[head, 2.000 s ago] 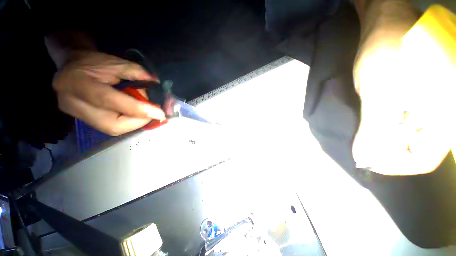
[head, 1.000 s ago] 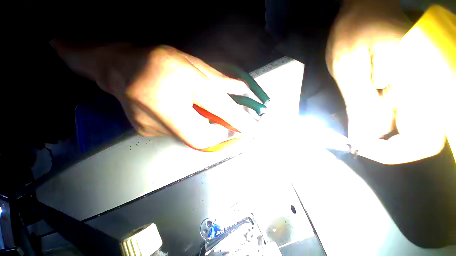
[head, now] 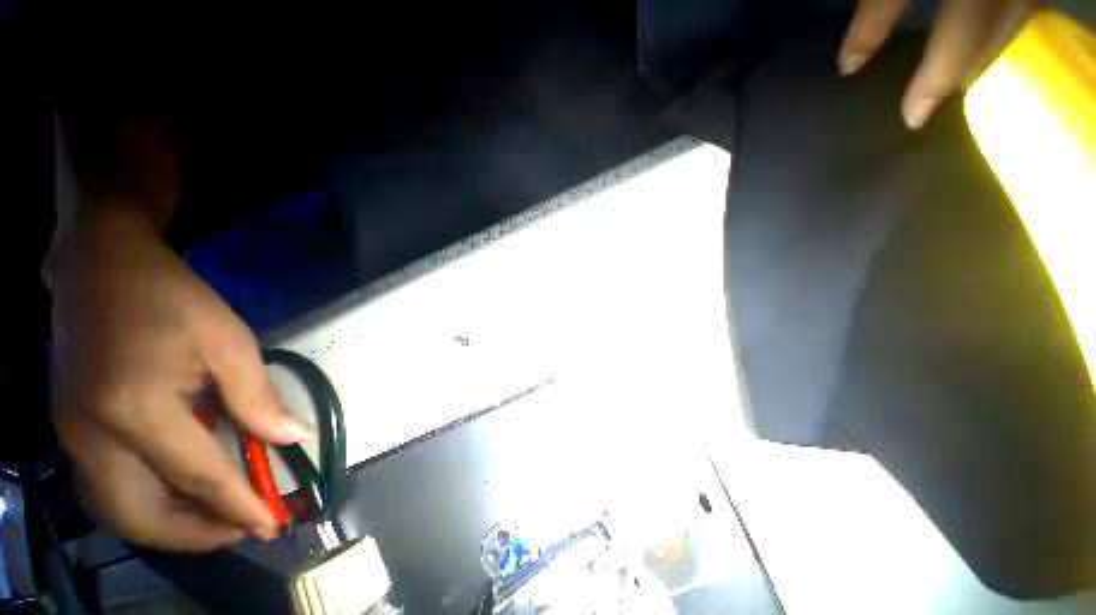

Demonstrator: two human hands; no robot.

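Note:
My left hand point(head: 156, 384) is at the lower left and holds the scissors point(head: 327, 421) by their red and dark green loop handles. The blades point down at the pale block point(head: 343, 579), and their tips are hidden by it. My right hand point(head: 925, 54) is at the upper right, partly cut off by the top edge, with its fingers spread over the dark cloth point(head: 829, 276). Whether it grips the cloth cannot be told. The cloth lies on the right of the pale table.
The shiny presser foot area with a blue spot point(head: 511, 553) is at the lower centre, on the grey metal plate point(head: 445, 493). A bright yellow shape point(head: 1046, 156) stands at the right edge. A speckled measuring strip point(head: 481, 240) follows the table's near edge.
My left hand has moved from the cloth back to the lower left with the scissors, now at the pale block. My right hand has moved up, and the cloth lies flatter.

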